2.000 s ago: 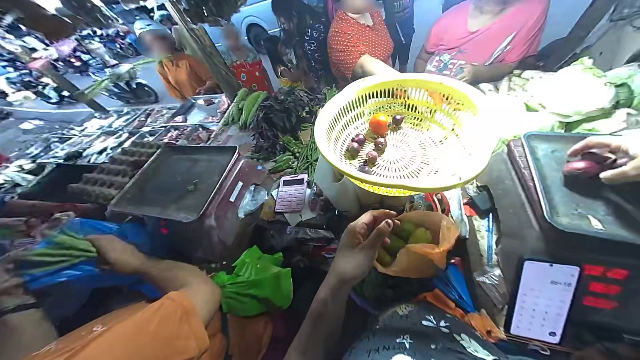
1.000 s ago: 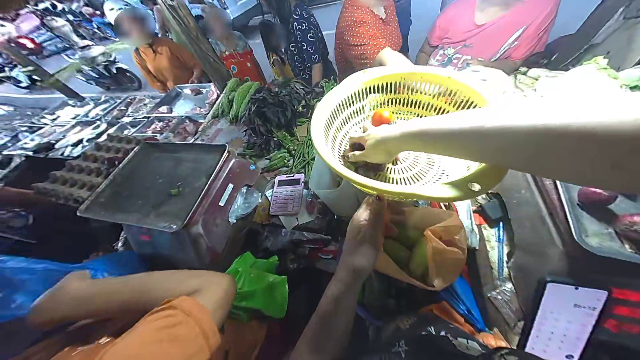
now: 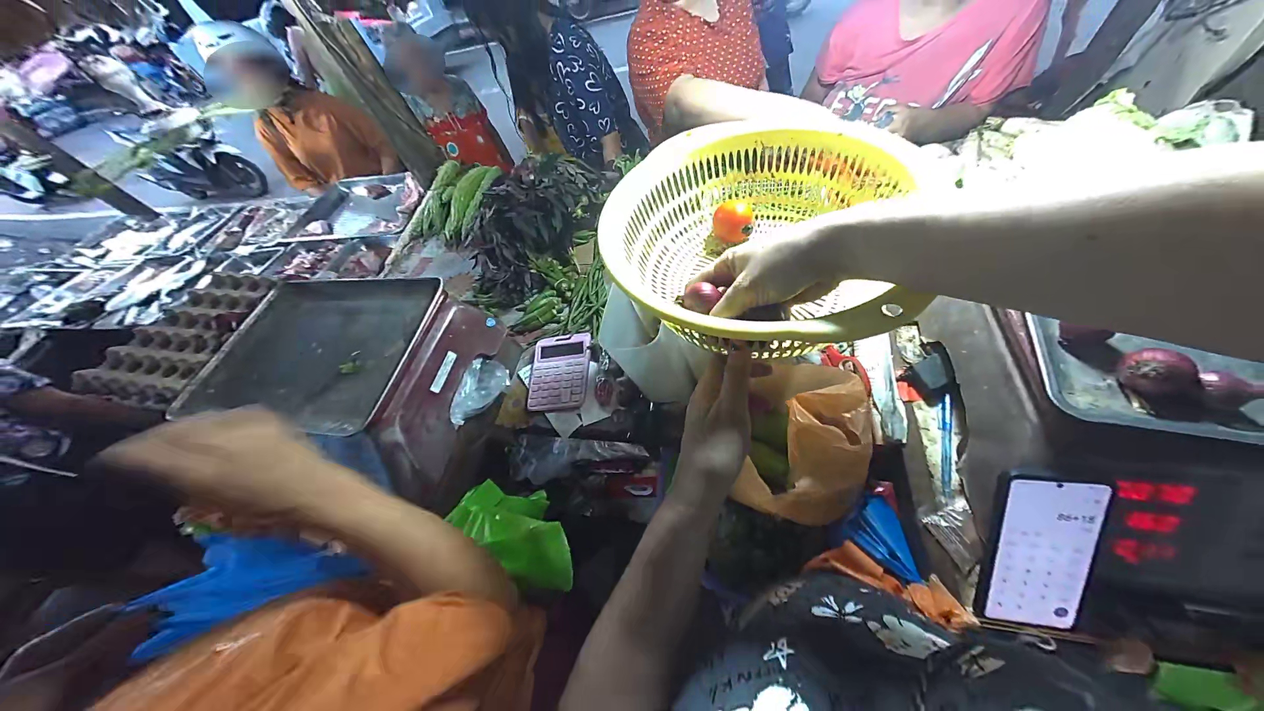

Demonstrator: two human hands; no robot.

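Observation:
A yellow plastic basket [image 3: 632, 267] stands at the centre, with a tomato [image 3: 733, 222] inside. My right hand [image 3: 775, 267] reaches into it from the right, its fingers closed on a small red onion [image 3: 702, 297]; more of what lies under the palm is hidden. My left hand [image 3: 719, 410] is raised under the basket's near rim, its fingertips partly hidden; whether it grips the basket cannot be told. Beside it is an orange bag [image 3: 825, 444] with green produce inside. Several red onions [image 3: 1160, 375] lie on the metal scale tray [image 3: 1076, 390] at the right.
A phone [image 3: 1045, 553] leans by the scale's lit display [image 3: 1155, 518]. At the left are another scale tray [image 3: 316, 346], a pink calculator [image 3: 560, 373], egg cartons [image 3: 158, 360] and a green plastic bag [image 3: 513, 538]. A co-worker's arm [image 3: 346, 494] crosses the lower left. People stand beyond the produce.
My right hand has moved from the onions on the right scale tray into the basket. My left hand has gone from beside the orange bag to under the basket's rim. The co-worker's arm has shifted.

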